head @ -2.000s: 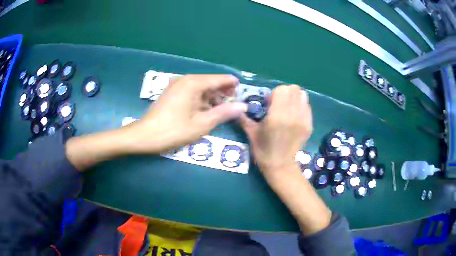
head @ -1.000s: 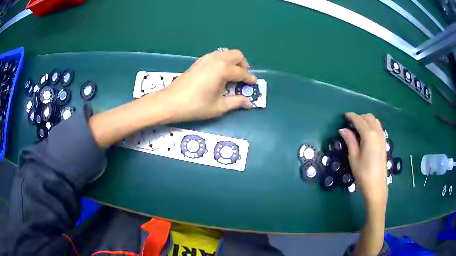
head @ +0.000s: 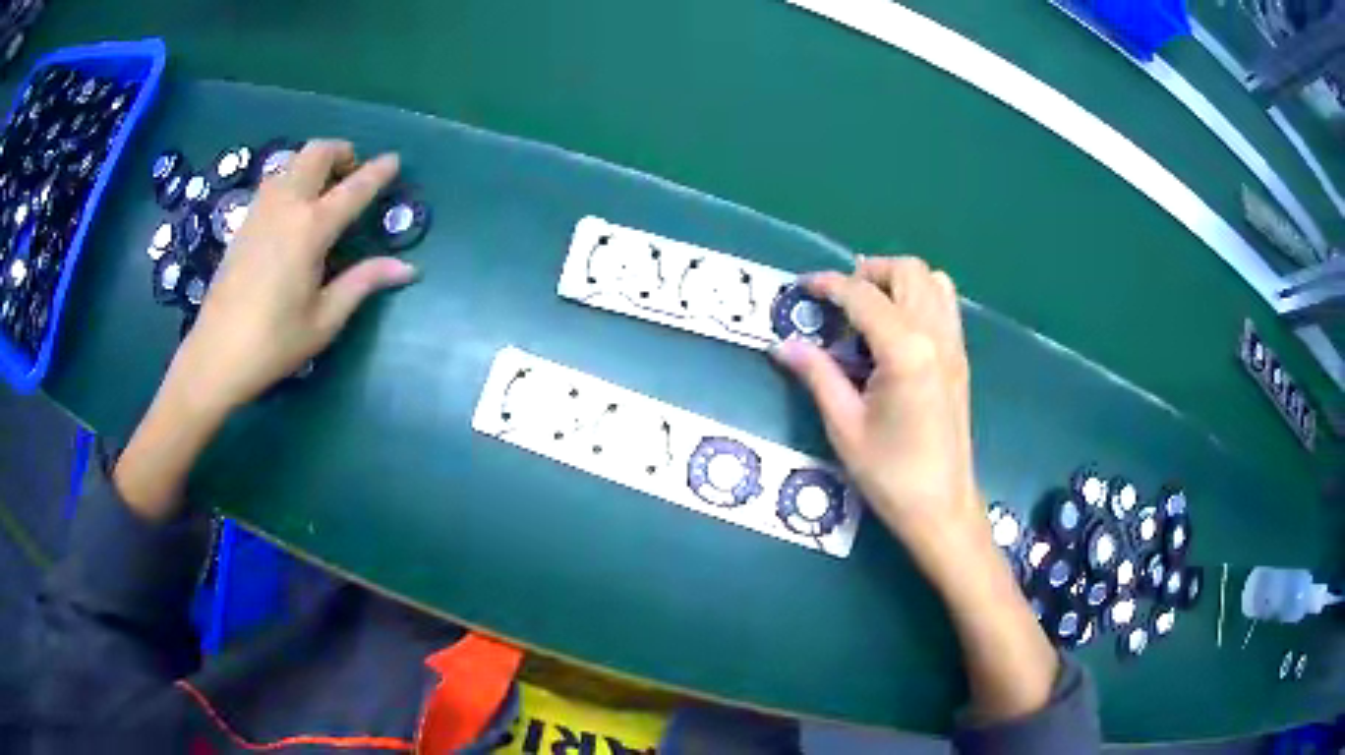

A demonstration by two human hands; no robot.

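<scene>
The upper white board (head: 659,277) lies flat with two bare printed positions at its left. My right hand (head: 892,369) is at its right end, thumb and finger on a round black part (head: 804,314). The lower white board (head: 590,428) carries two black rings (head: 724,471) at its right end; its left positions are bare. My left hand (head: 303,266) is over the left pile of round black parts (head: 174,276), thumb and fingers apart beside a single black part (head: 401,218), not touching it.
A blue bin (head: 103,192) heaped with black parts is at far left. Another pile of black parts (head: 1099,549) is at right, beside a thin stick (head: 1223,605) and a squeeze bottle (head: 1283,593). A filled board (head: 1277,384) lies at far right.
My left hand has left the upper board for the left pile. My right hand has moved from the right pile to the upper board's right end. The view has shifted.
</scene>
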